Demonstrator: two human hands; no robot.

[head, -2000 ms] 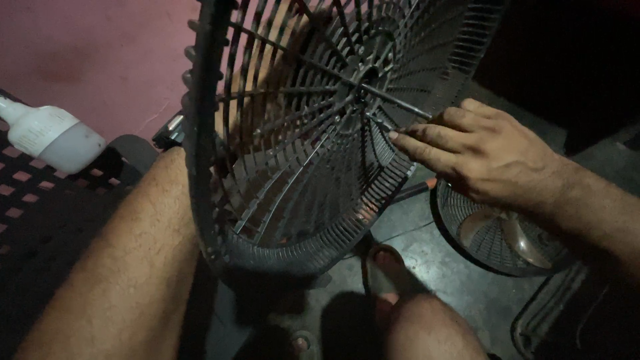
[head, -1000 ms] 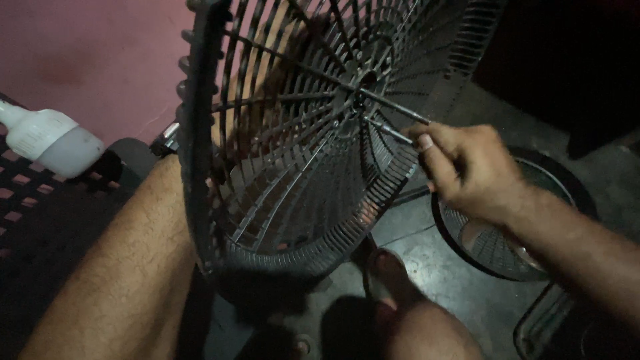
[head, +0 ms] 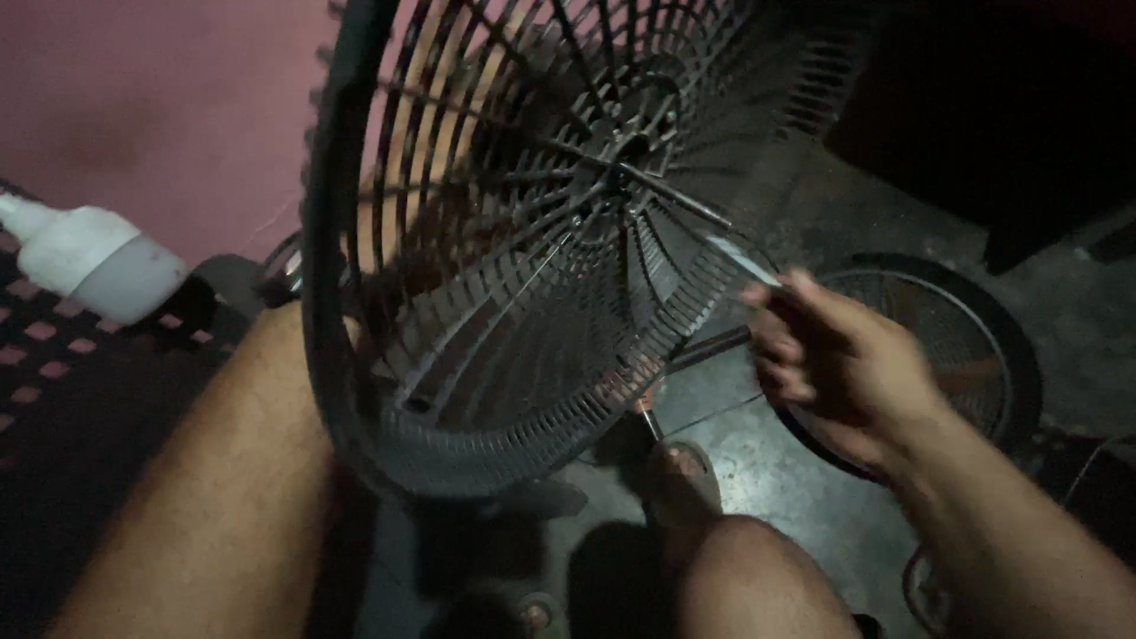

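A black fan grille (head: 497, 461) stands tilted in front of me, its ribs running in to a hub. A metal shaft (head: 679, 197) sticks out of the hub. My right hand (head: 825, 355), blurred, is right of the grille and holds a slim pale object (head: 745, 259) between thumb and fingers; its tip is just below the shaft's end. What the object is cannot be told. Skin shows through the ribs at the grille's left side, but my left hand is mostly hidden behind it, and its grip cannot be made out.
A second round fan part (head: 1021, 382) with a black rim lies on the grey floor (head: 763, 497) at the right. A white light bulb (head: 102, 262) rests at the left by a dark lattice surface (head: 40, 330). My foot (head: 683, 470) is below the grille.
My right hand has drawn back from beside the shaft, down and to the right. The pale object now shows clear of the shaft. The grille stays in about the same place.
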